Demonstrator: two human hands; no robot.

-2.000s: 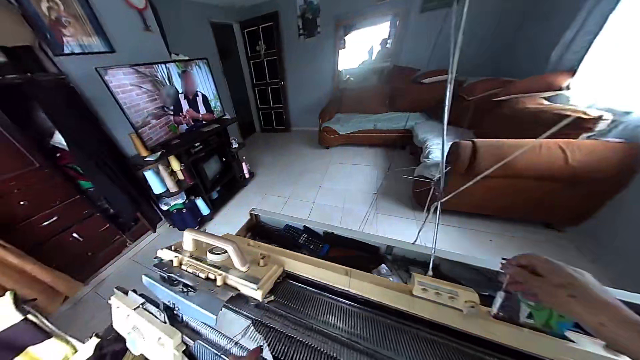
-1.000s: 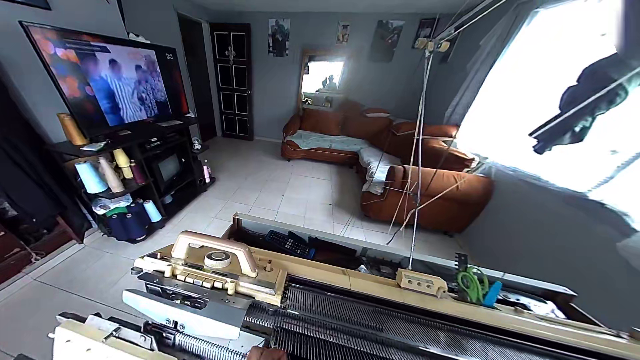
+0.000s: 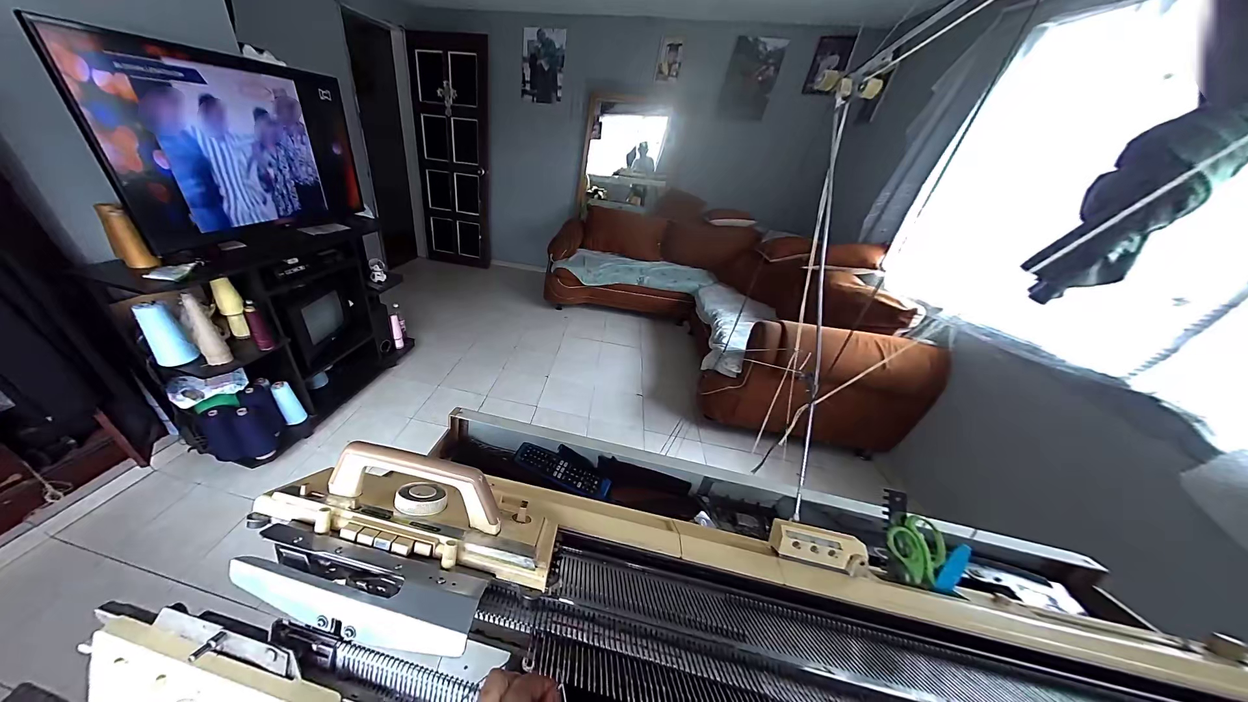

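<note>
At the bottom edge, only the knuckles of one hand show, probably my left hand (image 3: 520,686), low at the needle bed (image 3: 673,624) of a flat-bed knitting machine; its fingertips are hidden. A small metal piece (image 3: 529,655) stands just above it. My right hand is out of view. Left of the needles sits the beige carriage (image 3: 421,499) with its handle, its grey metal arm plate (image 3: 351,600) in front. A second beige carriage (image 3: 185,658) lies at the lower left. Yarn strands run from the overhead tension mast (image 3: 817,322) around the beige mast holder (image 3: 817,546).
Behind the needle bed, an open tray (image 3: 624,441) holds a remote control (image 3: 564,470), green-handled scissors (image 3: 915,551) and a black comb-like piece. Yarn cones (image 3: 164,334) stand on the black shelf at left, beside a television (image 3: 210,146). A brown sofa (image 3: 829,385) stands beyond.
My right hand, seen over the tray's right part two seconds ago, has left the view. The hand at the bottom edge stays near the needle bed. The view has turned right.
</note>
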